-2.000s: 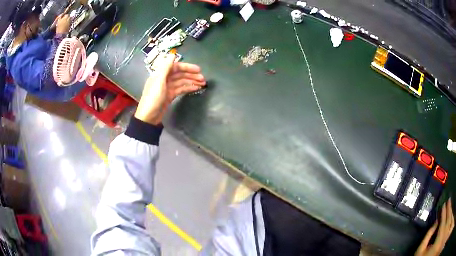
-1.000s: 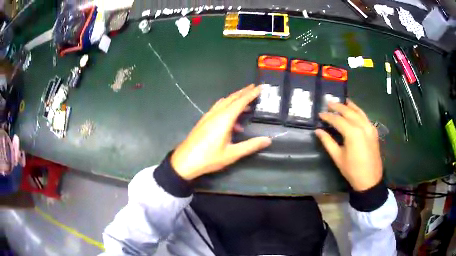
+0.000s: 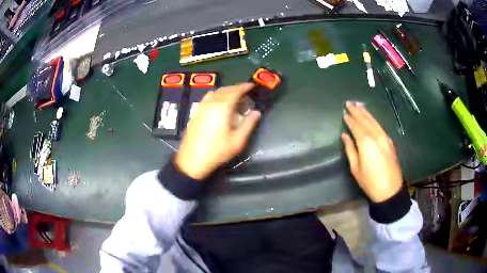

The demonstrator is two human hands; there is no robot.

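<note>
Three black handsets with red-orange ovals lie on the green mat. The left handset (image 3: 169, 109) and the middle handset (image 3: 202, 81) stand side by side. The third handset (image 3: 266, 80) is apart to the right and tilted, its lower part partly covered by my left hand (image 3: 216, 128). My left hand has its fingers and thumb around this third handset's left edge. My right hand (image 3: 374, 152) is open and empty, resting on the mat to the right.
A yellow-framed display unit (image 3: 214, 45) lies behind the handsets. Tweezers (image 3: 401, 88), a pink-handled tool (image 3: 389, 51) and a green electric screwdriver (image 3: 470, 125) lie at the right. Circuit boards (image 3: 48, 171) and small loose parts (image 3: 95, 125) lie at the left.
The view has swung right. The third handset, earlier in a row with the other two, is now apart from them with my left hand at it. My right hand has left the handsets.
</note>
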